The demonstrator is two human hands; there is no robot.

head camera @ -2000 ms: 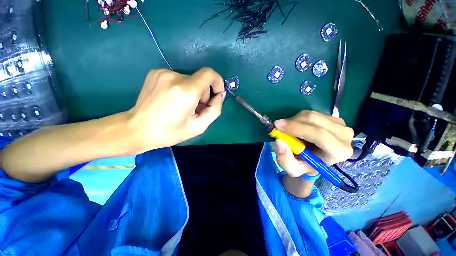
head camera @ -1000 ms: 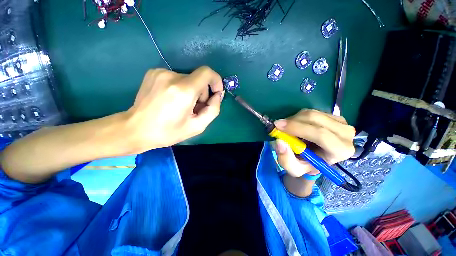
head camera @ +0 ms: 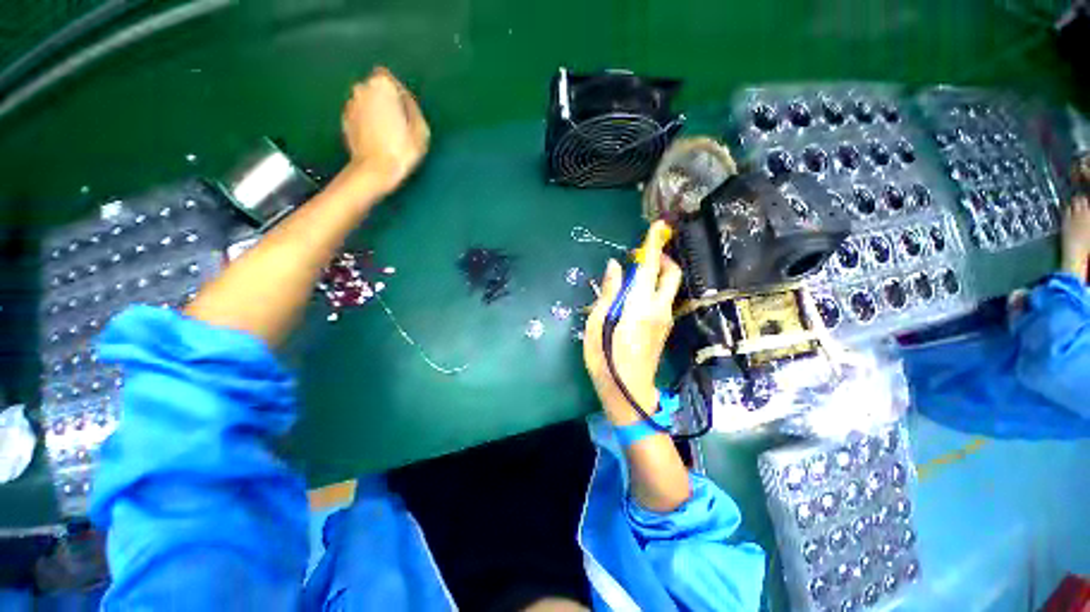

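Observation:
My right hand (head camera: 631, 325) holds the yellow and blue soldering iron (head camera: 653, 249), its front end up against the dark unit (head camera: 705, 245). My left hand (head camera: 385, 126) is raised at the far left of the mat with curled fingers; whether it holds anything cannot be told. Thin solder wire (head camera: 418, 349) lies loose on the mat, its end curving right. Small round boards (head camera: 534, 328) lie left of my right hand. A black wire pile (head camera: 488, 271) is mid-mat, with a red and white wired pile (head camera: 350, 282) to its left.
The solder spool (head camera: 265, 185) stands below my left hand. A black fan (head camera: 610, 132) and tape roll (head camera: 690, 167) are at the back. Blister trays lie left (head camera: 120, 287) and right (head camera: 837, 132). A wire loop (head camera: 583, 234) lies mid-bench. Another person's blue sleeve (head camera: 1052, 341) is at right.
The view has widened over the bench. My left hand has left the board and moved far forward, off the solder wire. My right hand has carried the iron from the board to the dark unit.

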